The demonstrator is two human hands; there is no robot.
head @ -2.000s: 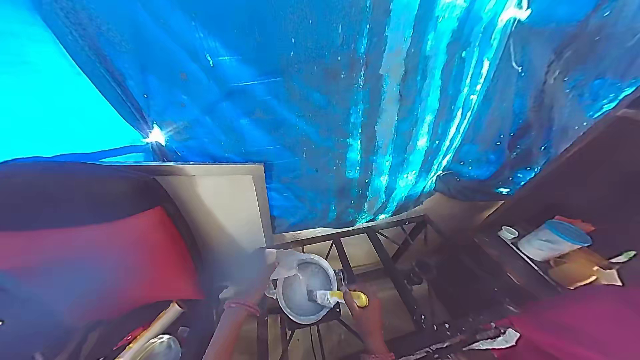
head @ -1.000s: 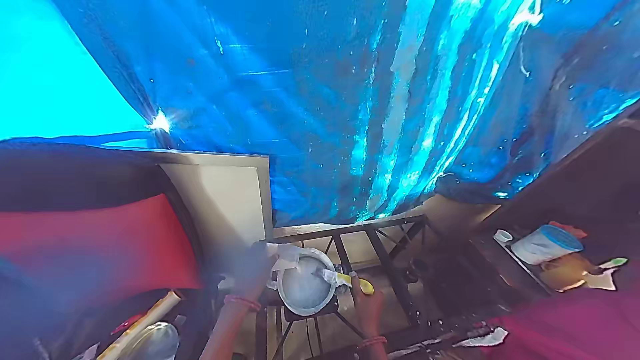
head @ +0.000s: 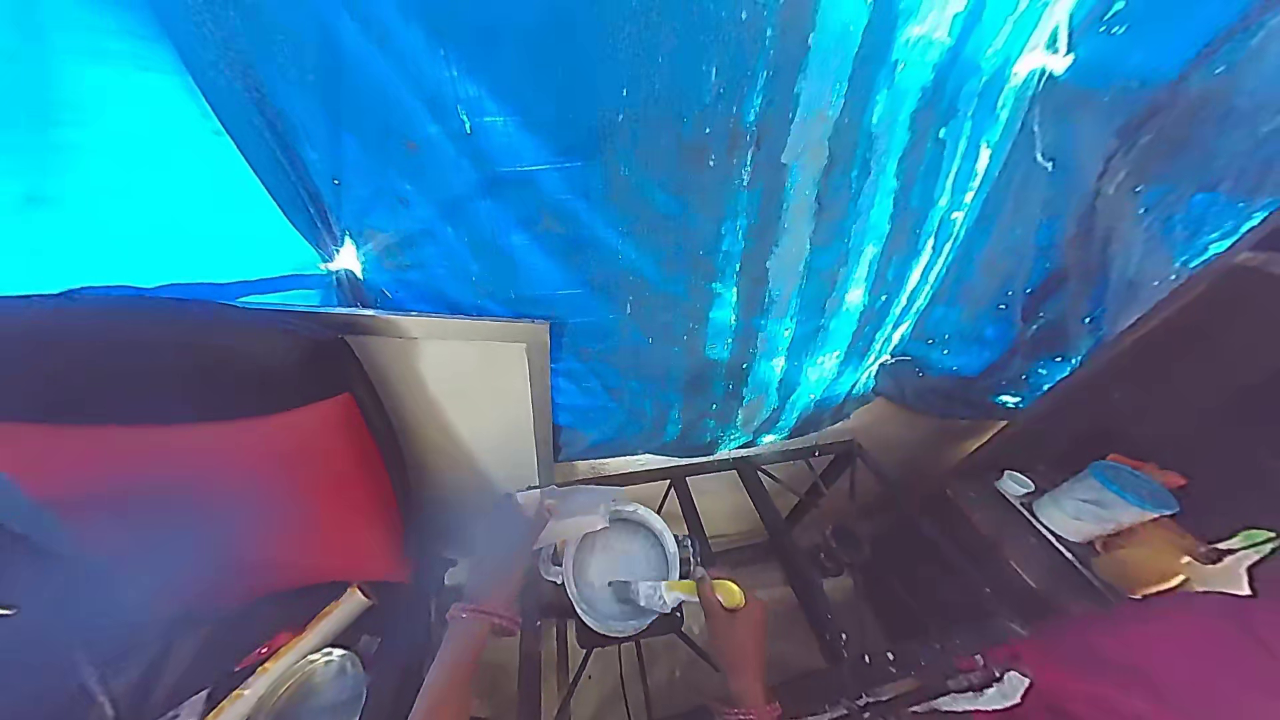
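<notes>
A round metal pot [head: 622,562] with whitish contents rests on a dark stand near the bottom centre. My left hand [head: 500,550], blurred, is at the pot's left rim and holds a pale cloth or paper [head: 582,512] against it. My right hand [head: 728,615] is closed around the yellow handle of a spatula-like tool [head: 683,593]. The tool's whitish end lies over the pot, its tip at the contents. What the left fingers do under the pale piece is hard to see.
A black metal frame [head: 765,500] stands behind and right of the pot. A blue-lidded plastic container [head: 1105,500] and a small white cup [head: 1015,484] sit at right. A rolling-pin-like rod [head: 295,650] and a metal plate [head: 318,688] lie lower left. Blue sheeting [head: 640,220] hangs behind.
The tool's end has shifted within the pot, with my right hand still on its handle. My left hand stays at the pot's left side.
</notes>
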